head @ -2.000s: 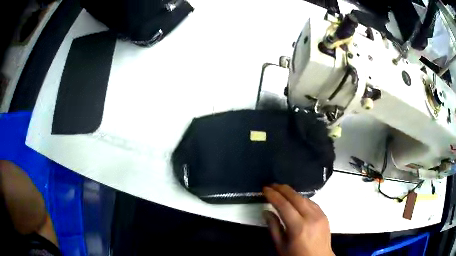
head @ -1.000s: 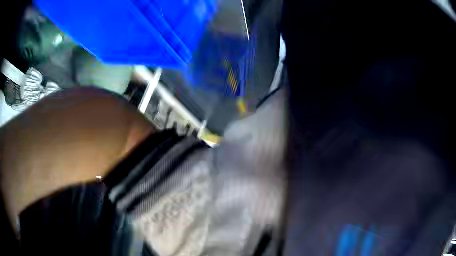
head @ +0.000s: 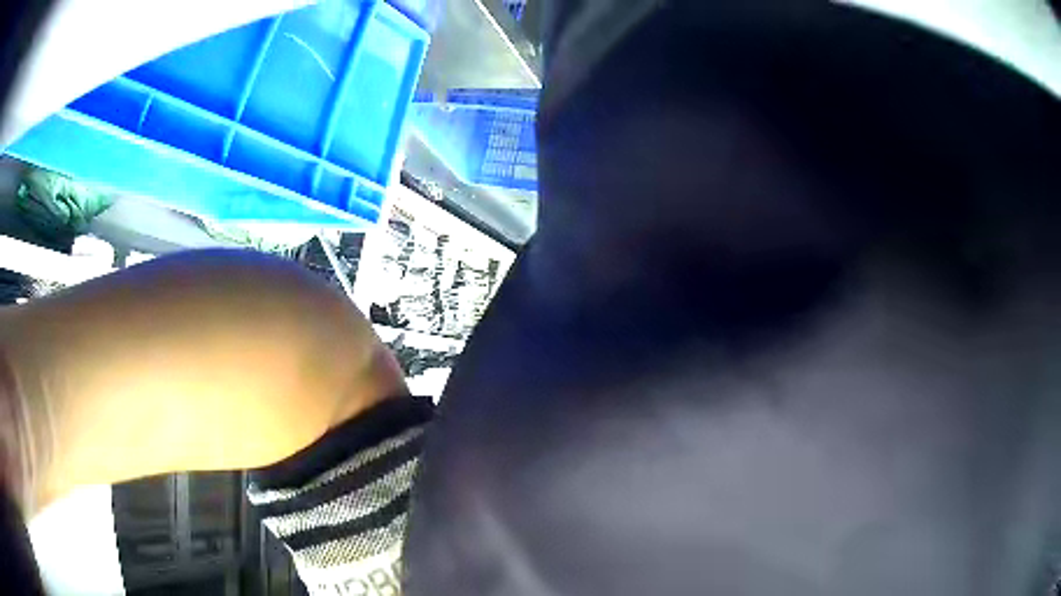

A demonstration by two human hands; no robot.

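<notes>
A large dark, blurred surface fills the middle and right of the view; it looks like cloth close to the camera, but I cannot tell exactly what it is. A bare bent limb, seemingly an arm, crosses the left side and meets a black, white and grey striped knit band with lettering below it. Neither my left hand nor my right hand shows. No black bag piece or sewing machine can be made out.
A bright blue plastic crate is at the upper left, with a second blue crate behind it. A white curved edge shows at the top left. Cluttered pale and dark items lie below the crates.
The view has swung away from the white table, sewing machine and black pouch. My right hand has left the picture. Since one second ago, the blue crate shows more clearly and the dark surface spreads further left.
</notes>
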